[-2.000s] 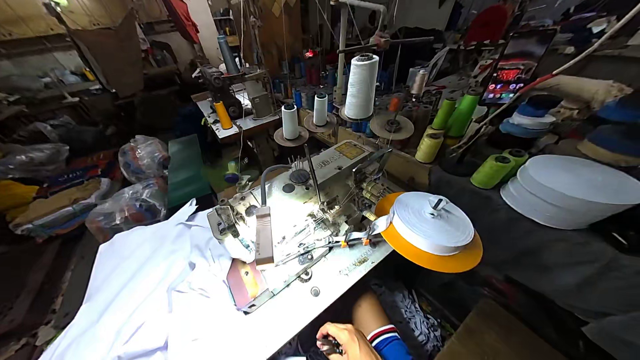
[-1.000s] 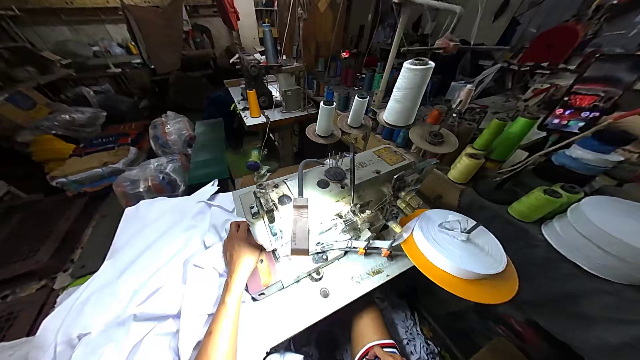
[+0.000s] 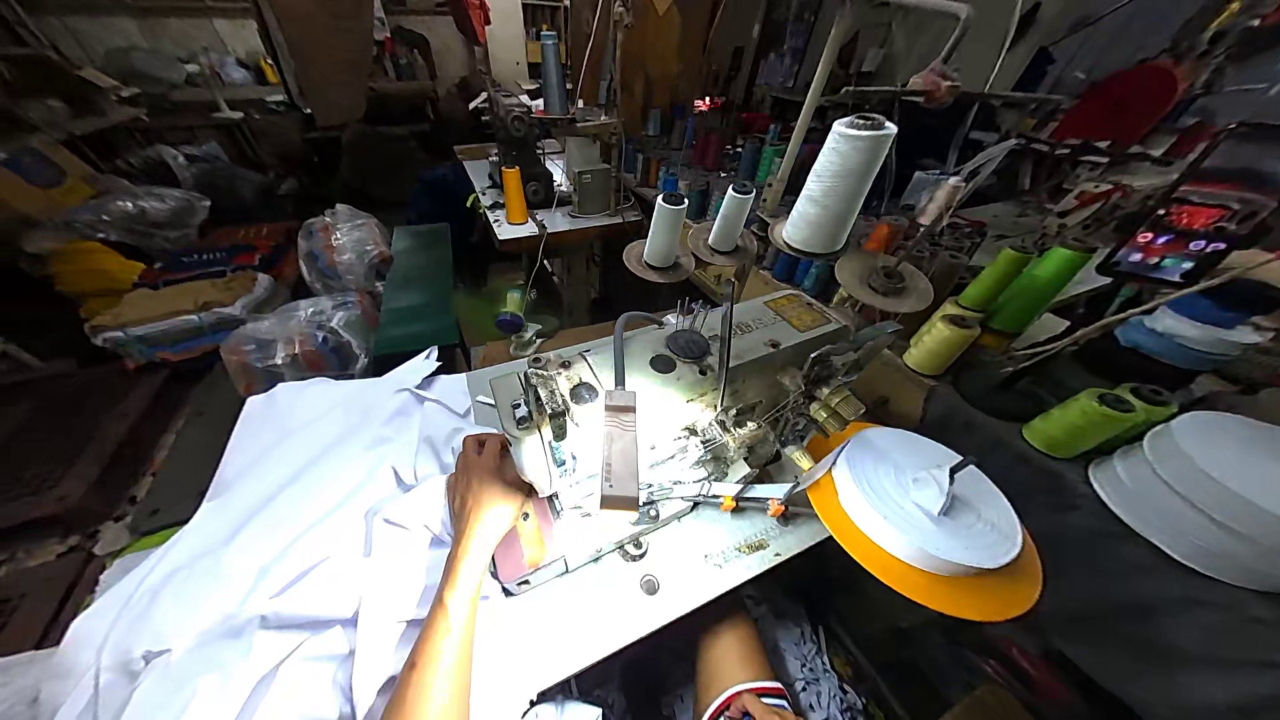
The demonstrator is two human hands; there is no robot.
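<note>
My left hand (image 3: 487,482) is at the left end of a sewing machine (image 3: 665,375), its fingers bent beside the needle area and the white fabric (image 3: 290,530). Whether the fingers pinch the cloth cannot be made out. My right hand (image 3: 757,706) shows only partly at the bottom edge, below the table, near a striped cuff; its fingers are mostly cut off. White tape runs from a roll (image 3: 925,500) on an orange disc (image 3: 930,590) through guides with orange clips to the machine. A lamp (image 3: 620,450) lights the needle area.
White thread cones (image 3: 838,185) stand behind the machine. Green thread spools (image 3: 1080,422) and stacked white tape rolls (image 3: 1200,500) lie at the right. A green bench (image 3: 415,288) and plastic-wrapped bundles (image 3: 300,340) are at the left. Another sewing machine (image 3: 590,180) stands farther back.
My left hand, out of view two seconds ago, came to the machine's left end and stays there. My right hand, seen below the table two seconds ago, is now mostly cut off.
</note>
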